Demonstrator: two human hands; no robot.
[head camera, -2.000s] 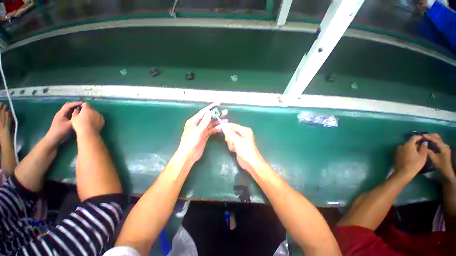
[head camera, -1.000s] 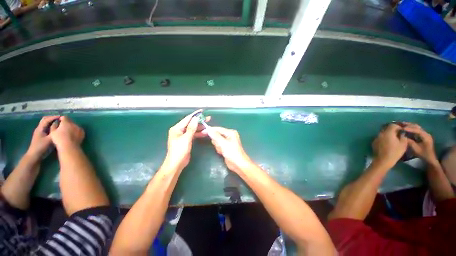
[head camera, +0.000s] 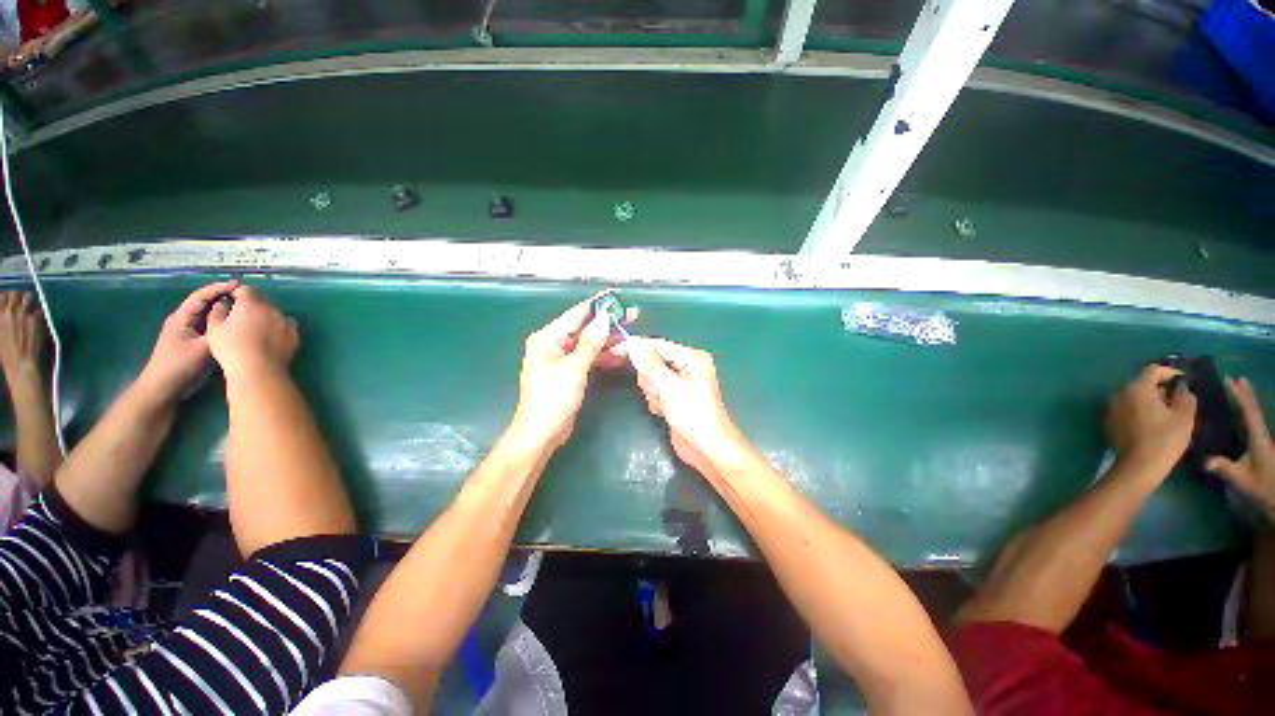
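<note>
A small green circuit board is held in the fingertips of my left hand, above the green bench near the white rail. My right hand pinches a thin pale tool, its tip against or very close to the board. The exact contact is too small to tell. Both hands are close together, and the fingers partly hide the board.
A clear bag of small parts lies right of my hands. Green and black pieces sit on the conveyor beyond the white rail. A white upright rises right of centre. Neighbours' hands work at left and right, one at a black block.
The view has shifted back after a swing to the right. My hands keep the same hold. Pieces on the belt have moved slightly left. The right neighbour's hands have parted, showing the black block.
</note>
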